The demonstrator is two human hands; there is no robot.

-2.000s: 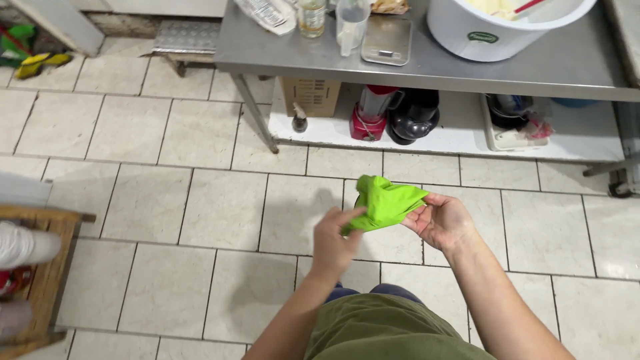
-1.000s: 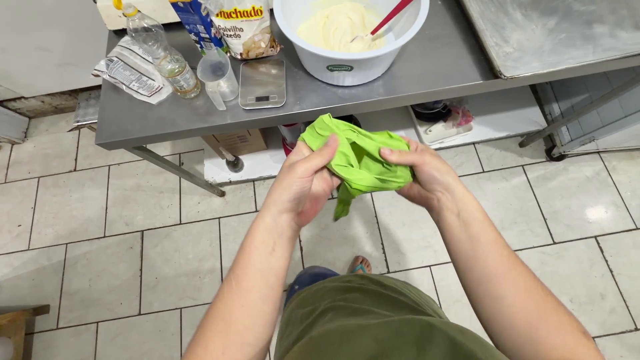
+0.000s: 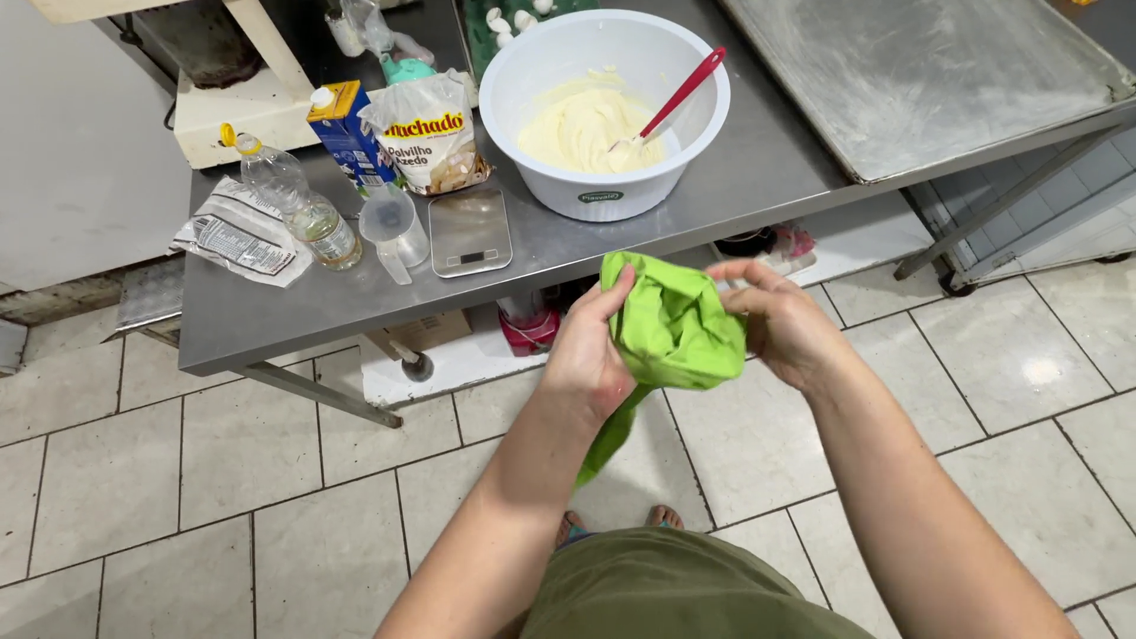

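A crumpled bright green cloth item [image 3: 679,328] is held in front of me, its folded edge forming an opening and a strip hanging below. My left hand [image 3: 593,342] grips its left side, thumb on top. At its upper right is my right hand [image 3: 781,319], fingers bent and partly behind the fabric; whether they pinch it is unclear. Beyond, on the steel table [image 3: 355,306], stands a white plastic basin [image 3: 603,191] holding a pale creamy mixture [image 3: 590,129] and a spatula with a red handle [image 3: 683,93].
Left of the basin are a digital scale [image 3: 470,232], a plastic measuring jug [image 3: 393,226], a starch bag [image 3: 430,133], a carton [image 3: 351,133], an oil bottle [image 3: 306,209] and a flattened packet [image 3: 240,232]. A metal tray [image 3: 932,80] lies right. Below is a white shelf [image 3: 479,359].
The green cloth was bunched two seconds ago and now shows a rounded, open form. My right hand has shifted its hold along the cloth. The view has swung up toward the table.
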